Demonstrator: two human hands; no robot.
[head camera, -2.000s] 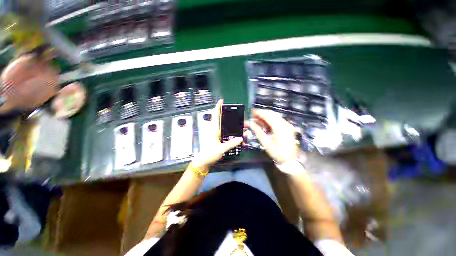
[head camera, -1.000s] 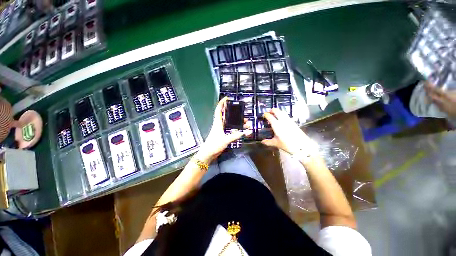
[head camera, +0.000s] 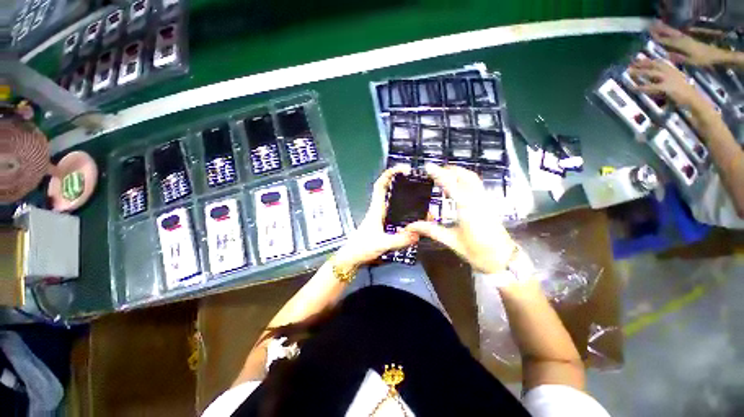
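Note:
A keypad phone (head camera: 409, 202) is held upright in front of me, its dark screen facing me and its keys showing below. My left hand (head camera: 382, 218) grips its left side and lower part. My right hand (head camera: 467, 213) holds its right side, with fingers at the top edge and the thumb near the screen's lower edge. Whether a separate black lens piece lies on the screen is hard to tell. The lens tray (head camera: 515, 183), with rows of black squares, lies just behind my hands. The phone tray (head camera: 335, 181) lies to the left, with dark fronts behind and white backs in front.
A white bottle (head camera: 613, 186) lies at the right bench edge, near loose black pieces (head camera: 569, 152). Another person's hands (head camera: 670, 81) are over a phone tray (head camera: 605, 121) at right. A pink fan (head camera: 22, 159) and grey box (head camera: 53, 243) stand left. Cartons (head camera: 140, 356) are below.
My right hand has moved from beside the phone, where it held a small black piece, onto the phone. At the right, another person's hands and a phone tray have come onto the bench.

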